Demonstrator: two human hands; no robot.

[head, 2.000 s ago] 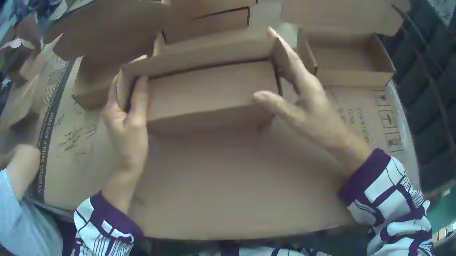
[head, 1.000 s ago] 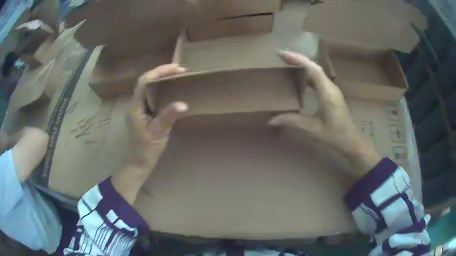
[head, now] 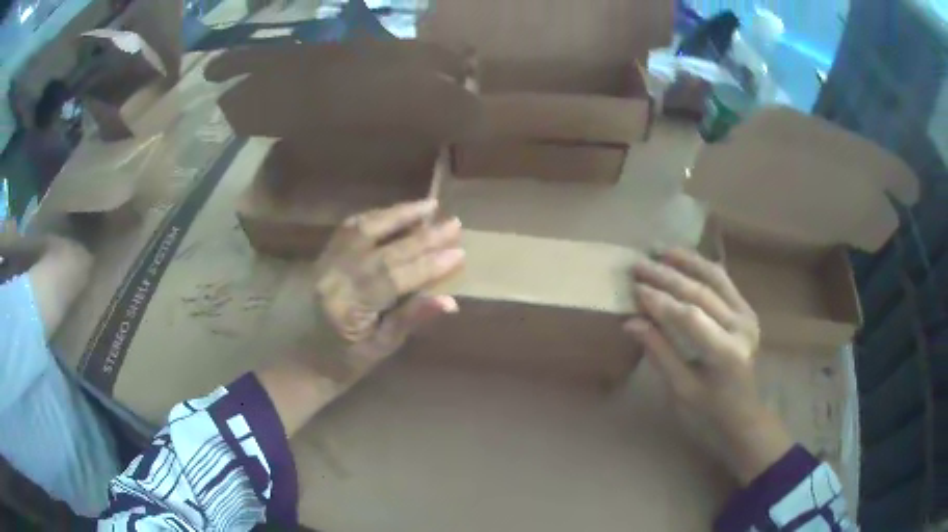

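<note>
A brown mailer box [head: 546,272] is held in front of me at the middle of the table. A pale narrow side wall faces up and a darker panel shows below it; its inside is hidden. The wide brown lid panel [head: 499,447] seems to spread from it towards me. My left hand [head: 387,272] lies over its left end, fingers across the edge and thumb in front. My right hand [head: 699,320] holds its right end, fingers on top and thumb in front. Both hands are slightly blurred.
Open mailer boxes stand behind left [head: 338,187], behind right [head: 792,272] and stacked at the back [head: 556,112]. A green-labelled bottle [head: 726,110] lies beyond. A printed cardboard cover [head: 208,296] is underneath. A neighbour's sleeve [head: 36,384] is left; a dark ribbed crate [head: 910,312] right.
The box has turned in my hands, from its open inside showing to a side wall facing up. My view has shifted, showing more of the table's far side.
</note>
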